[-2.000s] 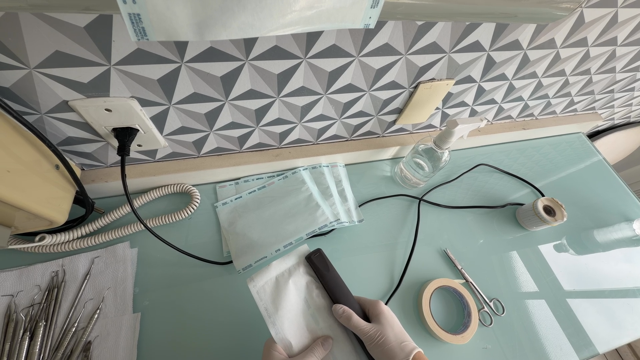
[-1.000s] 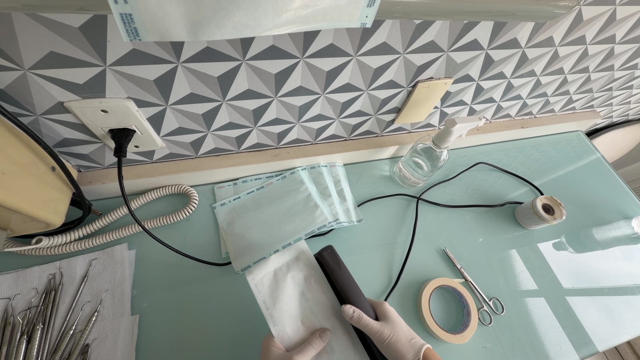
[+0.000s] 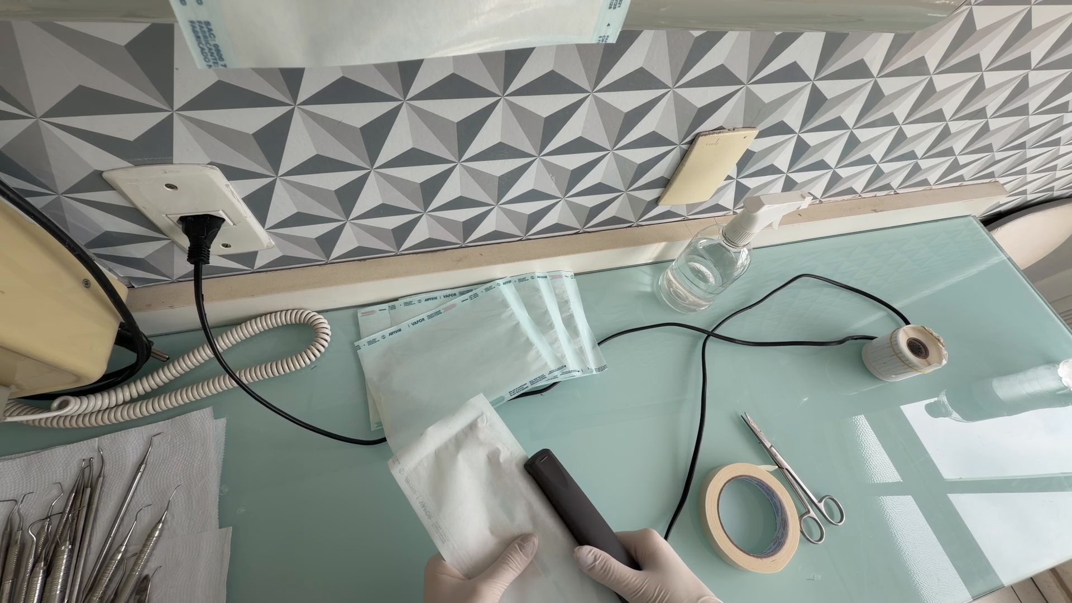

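At the bottom centre my gloved left hand (image 3: 481, 574) pinches a white sterilization pouch (image 3: 469, 477), thumb on top. My gloved right hand (image 3: 649, 569) is closed around a dark hand-held tool with long, narrow arms (image 3: 574, 502), which lies along the pouch's right side; it looks like a flat iron. Whether the pouch is between its arms cannot be told. Just beyond the held pouch, several sterilization pouches (image 3: 461, 343) are fanned on the glass-topped counter. Right of my right hand lie a roll of masking tape (image 3: 714, 519) and metal scissors (image 3: 791, 473).
Metal dental instruments (image 3: 75, 536) lie on paper towels (image 3: 180, 452) at left, near a coiled cable (image 3: 276, 322). A black cord (image 3: 699, 419) crosses the counter. Farther back stand a clear spray bottle (image 3: 708, 264) and a label roll (image 3: 892, 356). A plugged wall outlet (image 3: 180, 188) is at left.
The dark tool has shifted and turned slightly in my right hand's grip. My left hand has stayed on the pouch. The fanned pouches, tape and scissors have not moved.
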